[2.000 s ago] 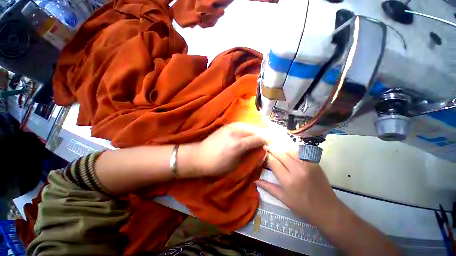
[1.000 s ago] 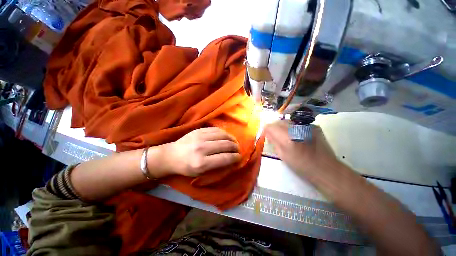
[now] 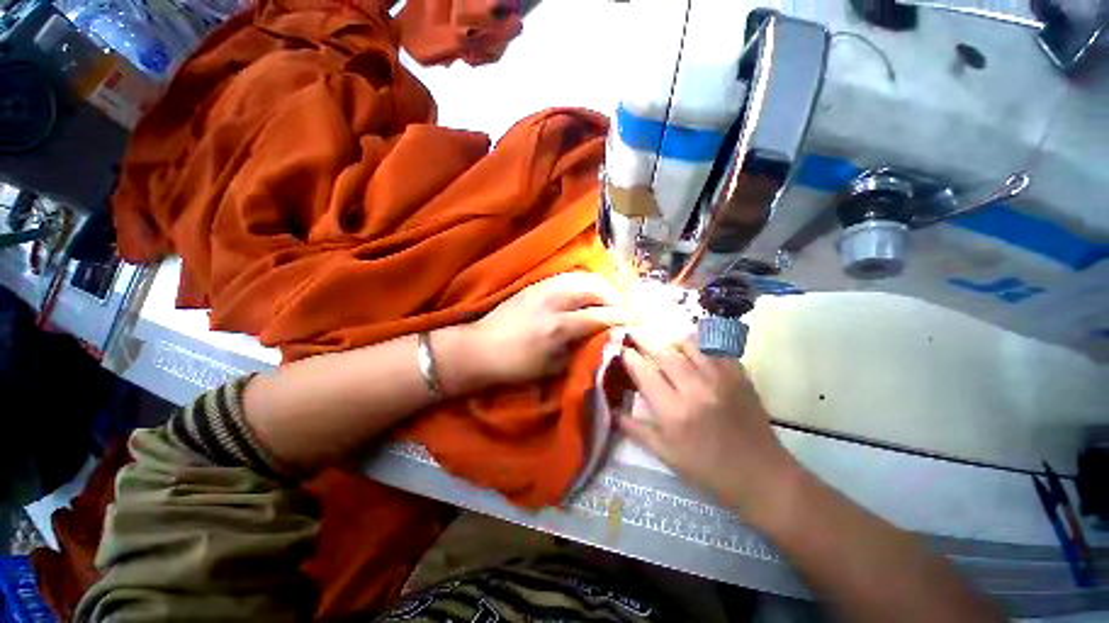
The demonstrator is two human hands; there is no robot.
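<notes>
A rust-orange garment piece [image 3: 328, 231] lies in folds left of the needle and hangs over the table's near edge. A pale strip [image 3: 601, 408] shows along its right edge. My left hand [image 3: 535, 329] rests on the cloth, its fingertips pinching the edge by the needle. My right hand [image 3: 699, 408] is right of the edge, its fingertips at the cloth just below the needle. The white sewing machine [image 3: 924, 134] has a blue stripe. Bright glare hides the presser foot, the needle and the fingertips' exact contact.
A grey ribbed knob [image 3: 722, 336] sits just above my right hand. A printed ruler strip [image 3: 681, 514] runs along the near edge. Dark thin tools [image 3: 1064, 523] lie at the far right. Another orange piece [image 3: 460, 27] lies at the back. A dark machine [image 3: 49, 104] stands at upper left.
Since the last earlier frame, my left hand has moved right and up to the cloth edge by the needle. My right hand has shifted slightly down. The pale strip shows more clearly.
</notes>
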